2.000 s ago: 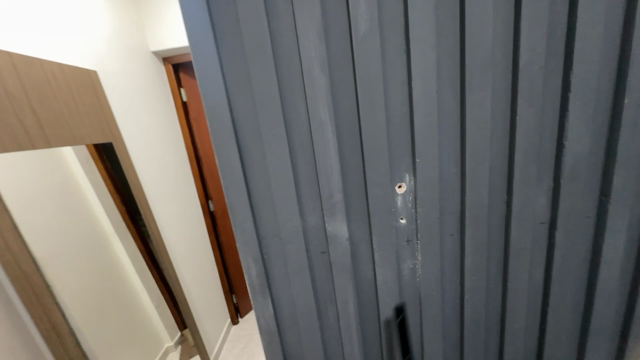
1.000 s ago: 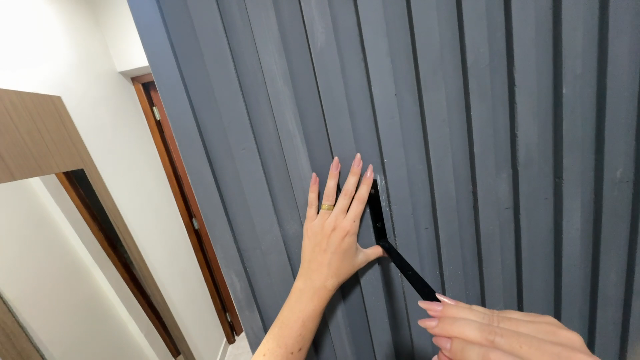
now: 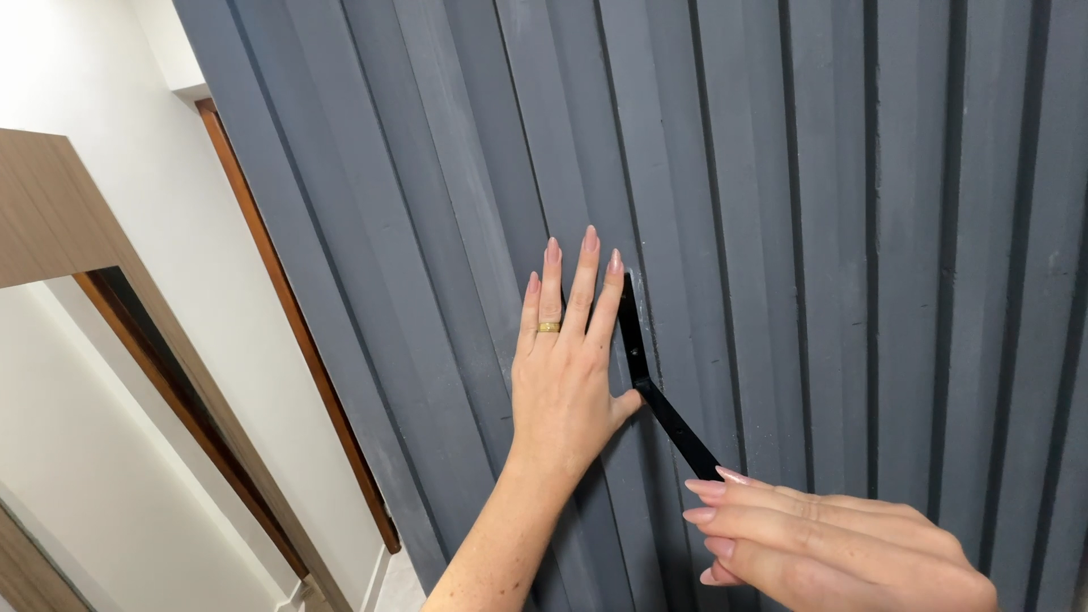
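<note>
A black metal L-shaped bracket (image 3: 631,331) has one arm lying against a grey slatted wall panel (image 3: 765,212), while its other arm sticks out toward me, down to the right. Flat on the panel, just left of the bracket, rests my left hand (image 3: 569,365), fingers spread upward, a gold-coloured ring on one; its index finger and thumb lie beside the bracket's edge. My right hand (image 3: 841,544) pinches the free end of the outward arm. Screw holes show in the bracket. Whatever lies behind the bracket is hidden.
Left of the panel stands a white wall (image 3: 246,280) with a reddish-brown wooden door frame (image 3: 297,331). A mirror (image 3: 127,442) in a light wood-grain frame (image 3: 51,204) is at the far left. Some pale floor (image 3: 399,586) shows at the bottom.
Two seconds ago no hands were in view and two holes showed in the panel. A second ago both hands and the bracket had come in; their arrangement is much the same now.
</note>
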